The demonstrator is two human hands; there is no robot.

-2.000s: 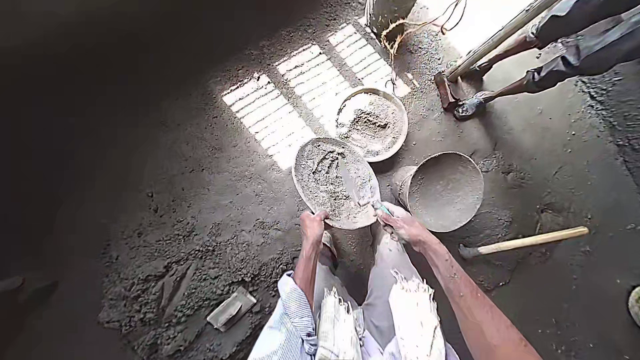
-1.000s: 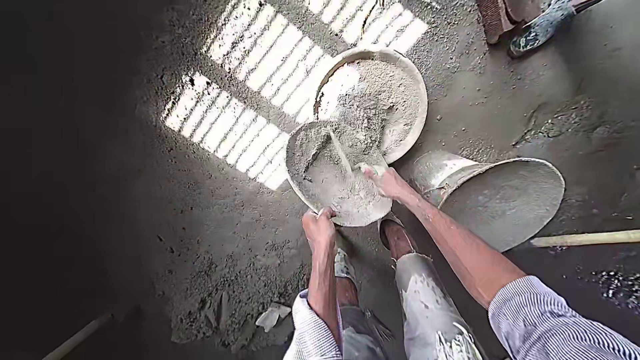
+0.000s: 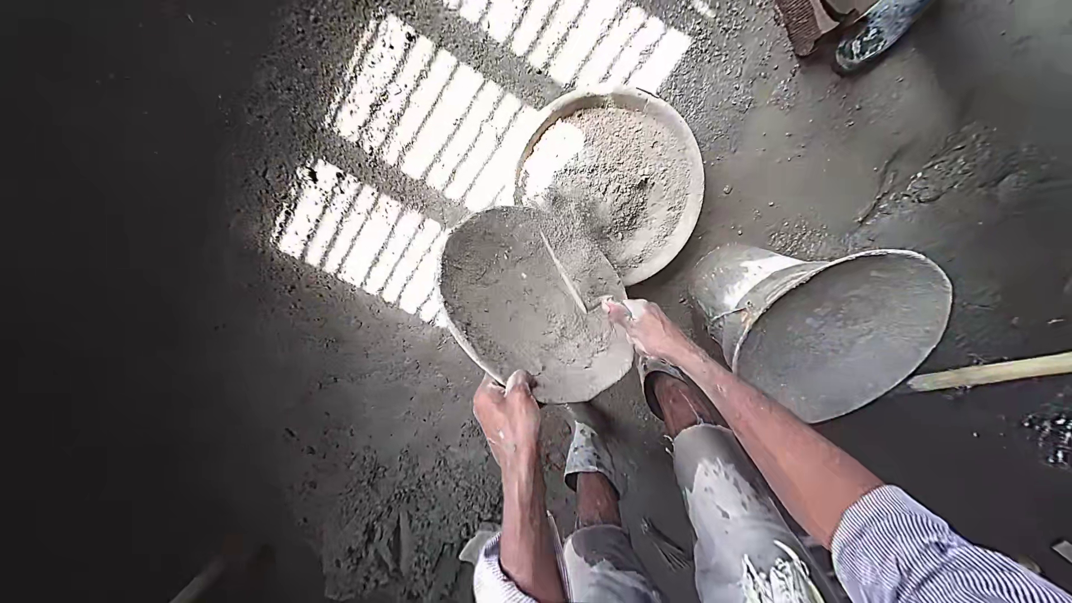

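My left hand (image 3: pixel 508 414) grips the near rim of a shallow round pan (image 3: pixel 494 285) coated with grey powdery mix. My right hand (image 3: pixel 645 325) is closed on the handle of a trowel (image 3: pixel 563 272), whose thin blade lies edge-on over the pan. The pan's far side overlaps a second round basin (image 3: pixel 693 167) on the ground, which holds a heap of dry grey-brown mix (image 3: pixel 641 163). Fine powder shows where the two meet. Most of the trowel's handle is hidden in my fist.
A bucket (image 3: pixel 846 335) with a wide mouth leans at the right, beside a wooden tool handle (image 3: pixel 997 371). Another person's shoe (image 3: pixel 871 38) is at the top right. Rough mortar lumps (image 3: pixel 402 519) lie on the ground at lower left; barred sunlight falls behind the pans.
The pan in my hands has moved partly over the basin, and less material lies in it than two seconds ago. The trowel has shifted across it. The view has moved closer.
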